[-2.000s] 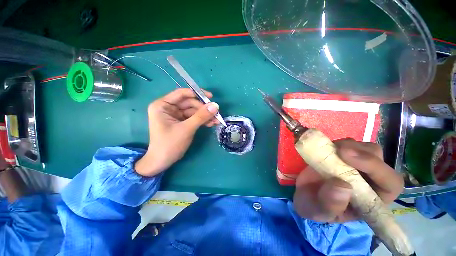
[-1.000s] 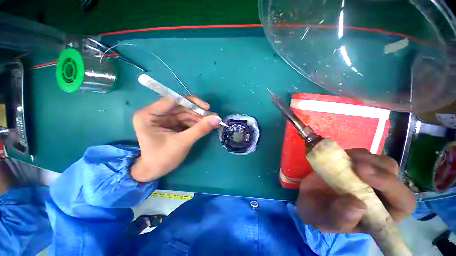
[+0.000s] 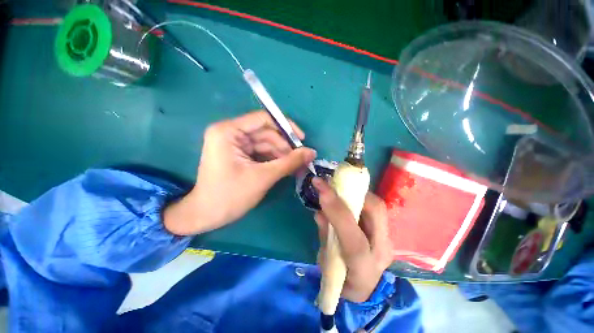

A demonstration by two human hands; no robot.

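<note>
The round black housing (image 3: pixel 311 188), with its whitish ragged rim, lies on the green mat, partly hidden by my right hand. My left hand (image 3: pixel 244 162) holds the slim silver tweezers (image 3: pixel 270 107), their tip at the upper part of the housing. My right hand (image 3: pixel 358 240) holds the cream soldering iron (image 3: pixel 352 185) upright in view, its dark metal tip pointing away from me, off the housing. A finger of my right hand is at the housing's right side; whether it presses on it I cannot tell.
A red pad with a white stripe (image 3: pixel 430 214) lies right of my right hand. The clear fume hood (image 3: pixel 495 104) hangs at upper right, over part of a metal tray (image 3: pixel 479 260). A green-flanged solder spool (image 3: pixel 84 40) is at upper left, beside a dark pointed tool (image 3: pixel 185 55).
My right hand has moved left to the housing and the iron has swung upright. The tweezers are steeper. The view has shifted and turned, so spool, pad and hood appear displaced.
</note>
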